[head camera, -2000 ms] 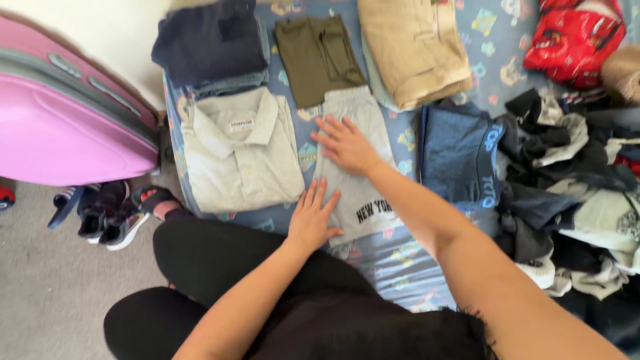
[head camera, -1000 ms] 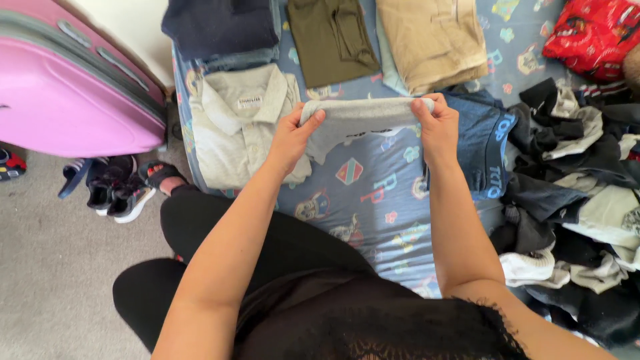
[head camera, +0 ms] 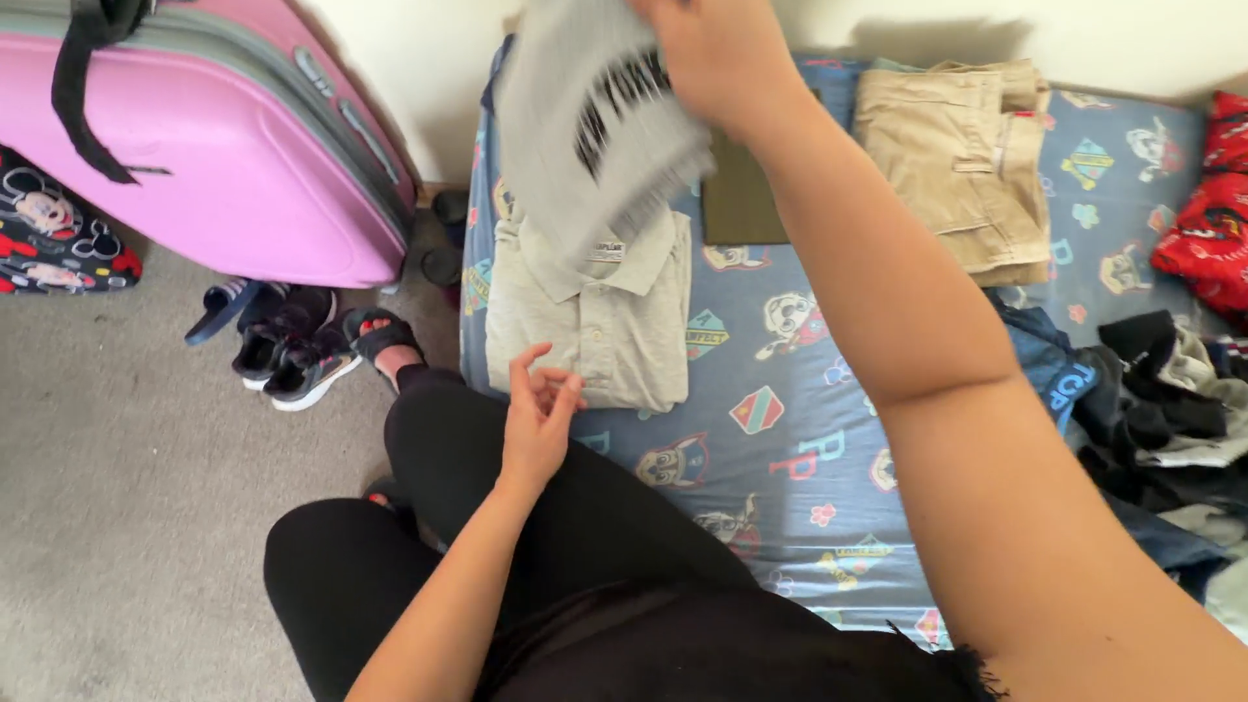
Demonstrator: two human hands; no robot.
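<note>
My right hand point(head camera: 717, 63), at the top centre, grips a light grey garment point(head camera: 575, 127) with dark lettering, which hangs blurred above the collar of a folded pale grey polo shirt point(head camera: 585, 336). Over the lower edge of that shirt is my left hand point(head camera: 541, 409), its fingers loosely curled and apart, holding nothing. A folded olive garment point(head camera: 746, 195) lies partly hidden behind my right forearm. Folded tan trousers point(head camera: 946, 166) lie to the right of that arm.
The garments lie on a bed with a blue cartoon-print sheet point(head camera: 770, 458). Mixed dark and white clothes point(head camera: 1170, 419) are heaped at the right, below a red printed item point(head camera: 1214, 214). A pink suitcase point(head camera: 224, 146) and several shoes point(head camera: 302, 361) stand on the carpet at left.
The light grey garment lay flat on the bed, then was held up between both hands. Now only my right hand holds it, farther up and left; my left hand has let go.
</note>
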